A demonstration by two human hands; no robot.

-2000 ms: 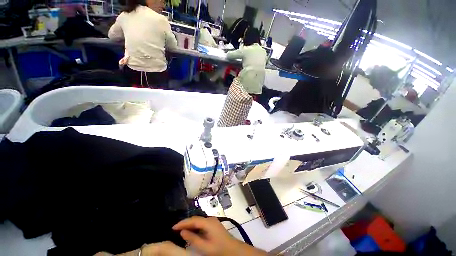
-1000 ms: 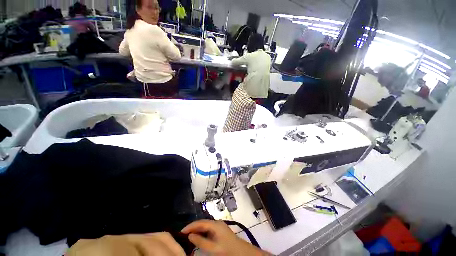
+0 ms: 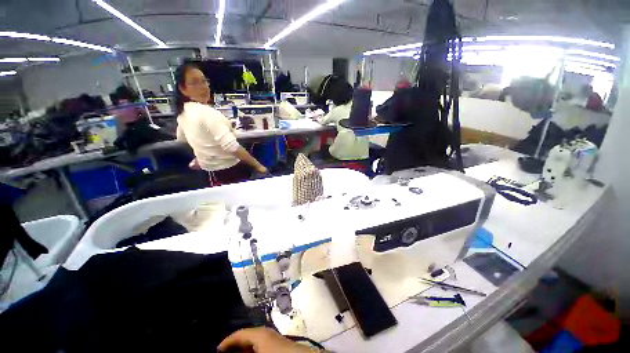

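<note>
The black garment piece (image 3: 131,296) lies left of the machine head and reaches to the needle area. The white sewing machine (image 3: 359,217) has a blue stripe and a dark panel. My right hand (image 3: 259,339) is at the bottom edge, partly cut off, beside the cloth just below the needle area; its fingertips are too cut off to tell a grip. A short piece of black strip (image 3: 304,339) shows beside it. My left hand is out of the picture. The needle and presser foot are not clearly visible.
A smartphone (image 3: 365,300) lies under the machine arm. Yellowish-green snips (image 3: 442,300) and a thin metal tool (image 3: 452,286) lie right of it. A white trough (image 3: 159,207) and a checked cushion (image 3: 307,183) are behind. Black strips (image 3: 438,83) hang behind. Two people are beyond.
The view has tilted up, showing more ceiling lights. My left hand has gone out of the picture and my right hand sits lower. The person in white has turned towards the camera.
</note>
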